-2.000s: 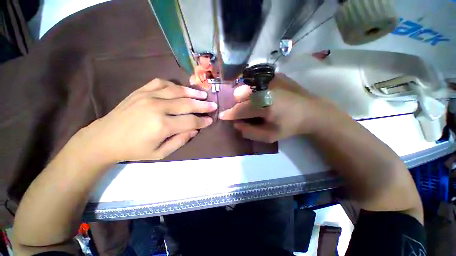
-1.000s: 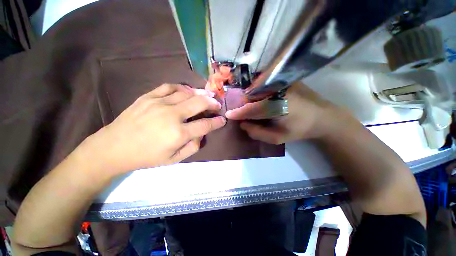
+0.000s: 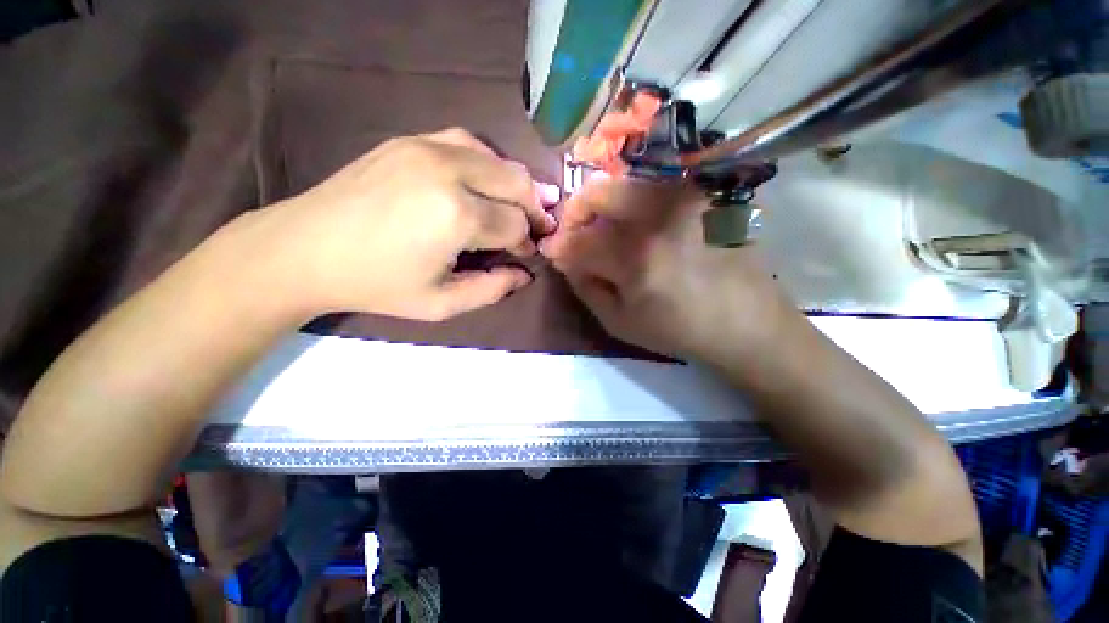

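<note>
The brown garment panel (image 3: pixel 365 110) lies on the white table, with a stitched corner line at its upper left. My left hand (image 3: pixel 414 225) rests on the panel, its thumb and fingertips pinching the cloth just in front of the presser foot (image 3: pixel 574 177). My right hand (image 3: pixel 632 250) pinches the cloth at the same spot, its fingertips touching the left ones. The cloth between the fingertips is mostly hidden. An orange-red tuft (image 3: pixel 618 128) sits by the needle bar, just above the foot.
The white machine head (image 3: pixel 742 73) fills the upper right. A dark knob with a pale cap (image 3: pixel 727 223) hangs beside my right hand. A pale holder (image 3: pixel 1034 329) stands at the right. Ruler tape (image 3: pixel 487 450) runs along the front edge. Blue baskets (image 3: pixel 1076 535) are below right.
The view has shifted, so the table sits higher in the picture. My fingertips have closed together on the cloth, with the left fingers more curled. The panel's front edge now slants down to the right.
</note>
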